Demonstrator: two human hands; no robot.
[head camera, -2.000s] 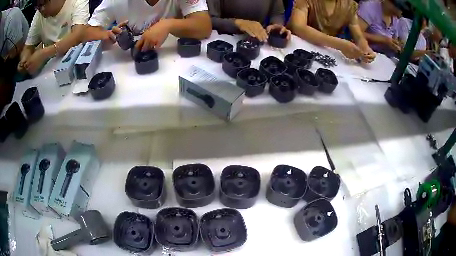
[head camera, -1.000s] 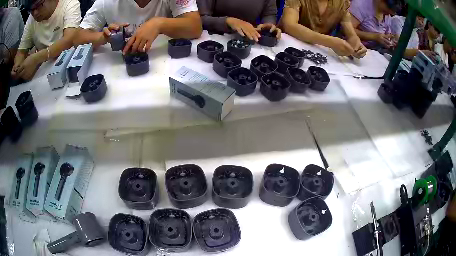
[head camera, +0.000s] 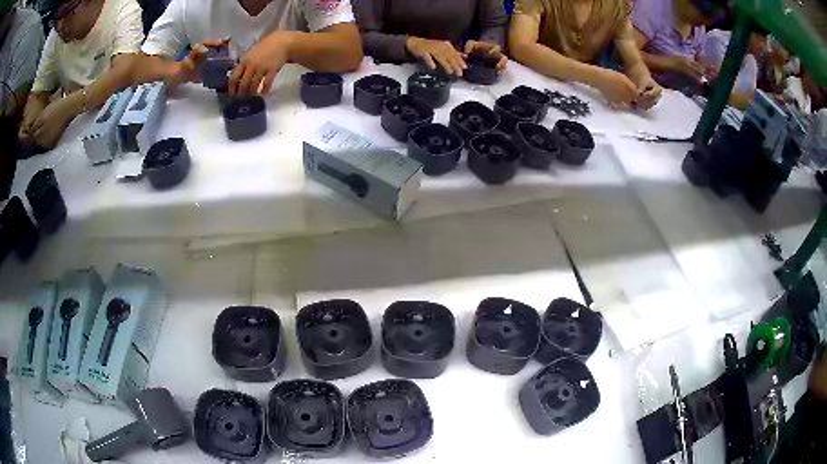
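Observation:
Neither of my hands is in the picture. Several dark housings stand open side up in front of me. The back row runs from the left housing (head camera: 248, 343) to one at the right (head camera: 571, 329). The front row has three housings side by side, among them the middle one (head camera: 306, 416), and a separate one (head camera: 560, 396) at the right. The three right-hand housings each show a small white fleck inside. A grey handheld device (head camera: 161, 419) lies at the lower left on a crumpled white cloth (head camera: 75, 441).
Three retail boxes (head camera: 118, 331) stand at the left. Another box (head camera: 363, 172) lies mid-table. A dark thin stick (head camera: 573, 265) lies beyond the housings. A green spool (head camera: 771, 343) and metallic rods are at the right. People work across the table among more housings (head camera: 494, 157).
The whole view has shifted, so the table things appear further left. The near housings keep their places relative to each other. Hands across the table have moved slightly.

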